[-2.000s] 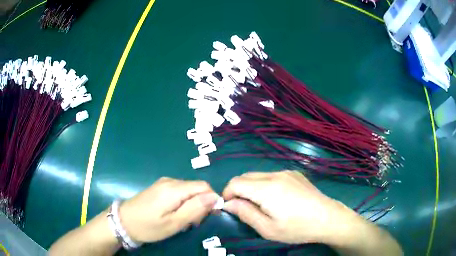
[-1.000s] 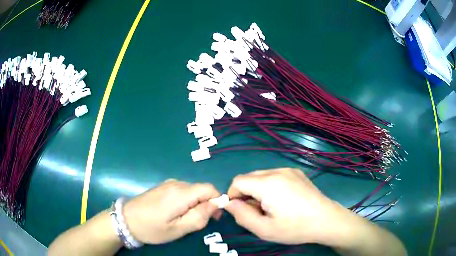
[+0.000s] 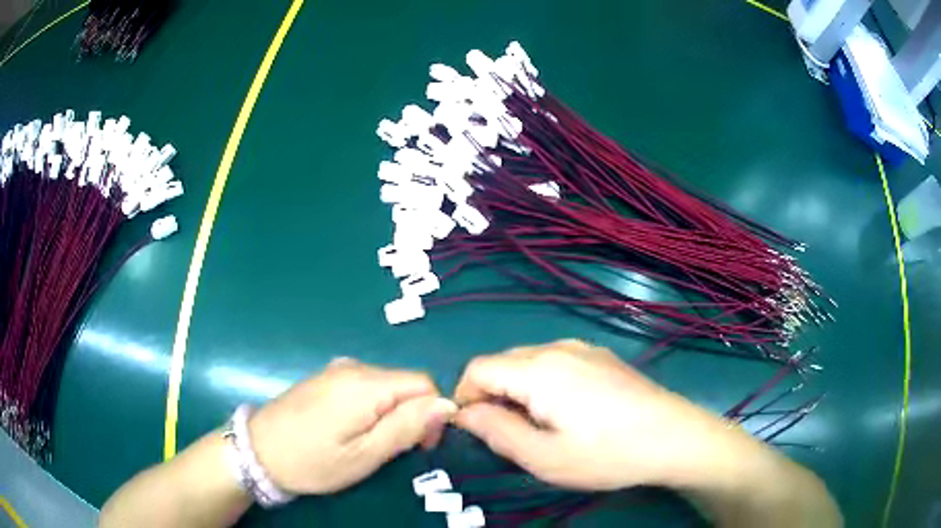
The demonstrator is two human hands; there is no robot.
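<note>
My left hand (image 3: 346, 431) and my right hand (image 3: 562, 418) meet fingertip to fingertip at the bottom centre. A white connector housing is pinched between them, now almost wholly hidden by the fingers. Thin dark red and black wires (image 3: 758, 397) show beyond my right hand. The main bundle of leads (image 3: 619, 222) lies fanned just above the hands, white housings at upper left, silvery tips at lower right. A near bundle of leads (image 3: 444, 501) lies below the hands, with several white housings showing and its wires partly hidden by my right arm.
The left bundle of leads (image 3: 62, 242) lies at the left edge, one housing (image 3: 164, 227) sticking out at its right. A far bundle (image 3: 119, 29) is at top left. A blue box with white paper (image 3: 877, 98) and a pale plastic piece (image 3: 918, 219) are at the right.
The main bundle sits slightly higher and further left in view. The white housing that showed between the fingertips is now mostly covered. The near bundle's housings show more.
</note>
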